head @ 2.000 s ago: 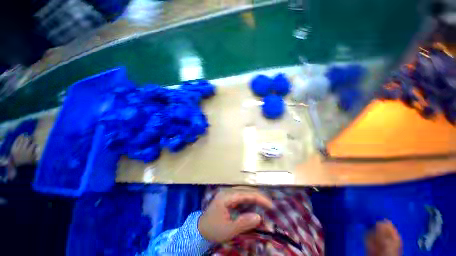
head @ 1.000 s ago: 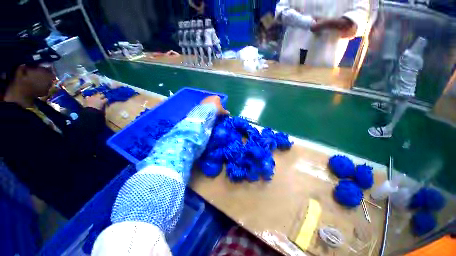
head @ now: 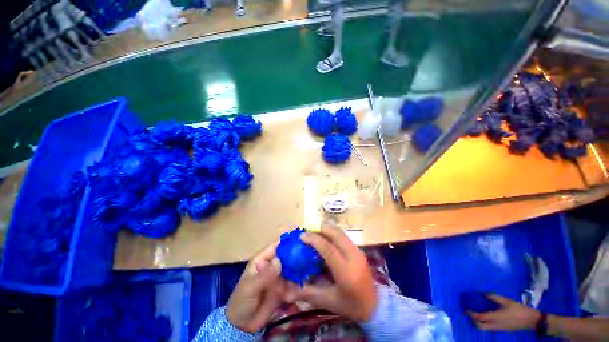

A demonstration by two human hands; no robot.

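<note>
A spiky blue part is held between my two hands above the checked apron, just off the bench's front edge. My left hand supports it from the left and below. My right hand grips it from the right, with a yellow band on a finger near the top. The glue dish sits on the bench just beyond, beside a pale strip. A heap of blue parts lies at left. Three set-aside blue parts stand near the small white bottles.
A tilted blue bin stands at left. The heating box has an orange floor with dark parts. The green conveyor runs behind. Another person's hand holds a blue part over the lower right bin.
The view has swung from the left side back to the bench front. My left hand has left the heap and bin area. A blue part is now in my hands above the apron.
</note>
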